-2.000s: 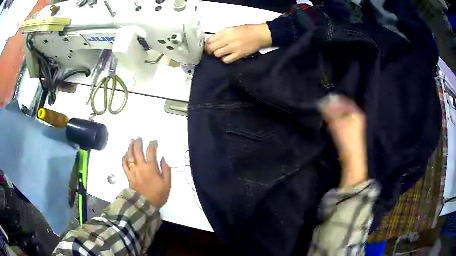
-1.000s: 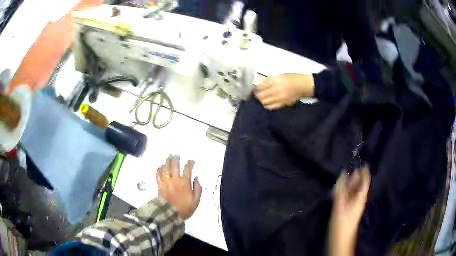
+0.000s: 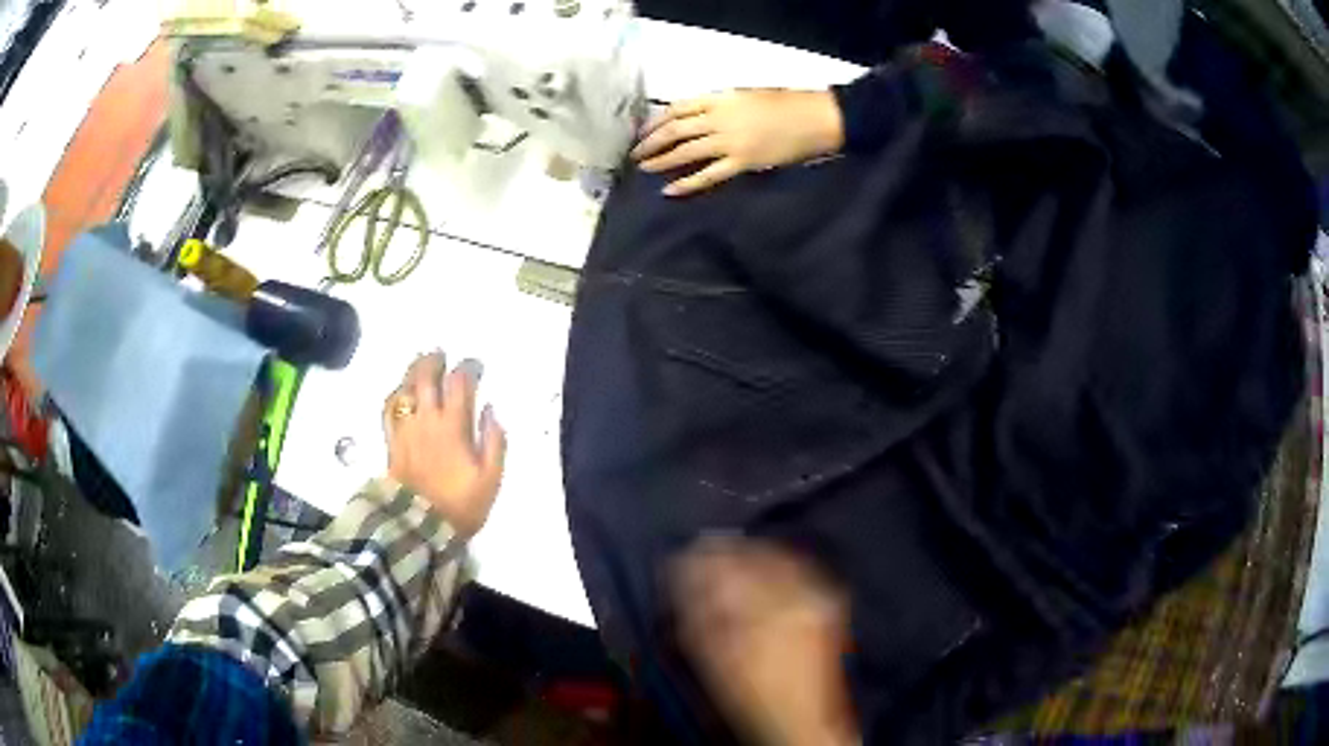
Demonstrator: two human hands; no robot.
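Observation:
A large dark denim garment (image 3: 875, 379) lies over the right half of the white machine table (image 3: 394, 313). A pocket outline in thin stitching shows on it. My left hand (image 3: 445, 445) rests on the white table left of the garment, fingers spread, empty, with a ring on one finger. My right hand (image 3: 758, 612) is over the garment's lower part near the bottom edge of the picture. It is strongly blurred, so its fingers and any hold on the cloth cannot be made out.
Another person's hand (image 3: 751, 134) lies on the garment's upper left edge beside the white sewing machine (image 3: 437, 88). Brass-handled shears (image 3: 379, 236), a black-headed mallet (image 3: 303, 324), a yellow spool (image 3: 219, 271) and blue-grey cloth (image 3: 146, 379) are at the left. Plaid cloth (image 3: 1166, 641) shows lower right.
My right hand has moved left and down across the garment. The camera view has shifted back and forth. My left hand stays on the table, and the other person's hand stays at the garment's edge.

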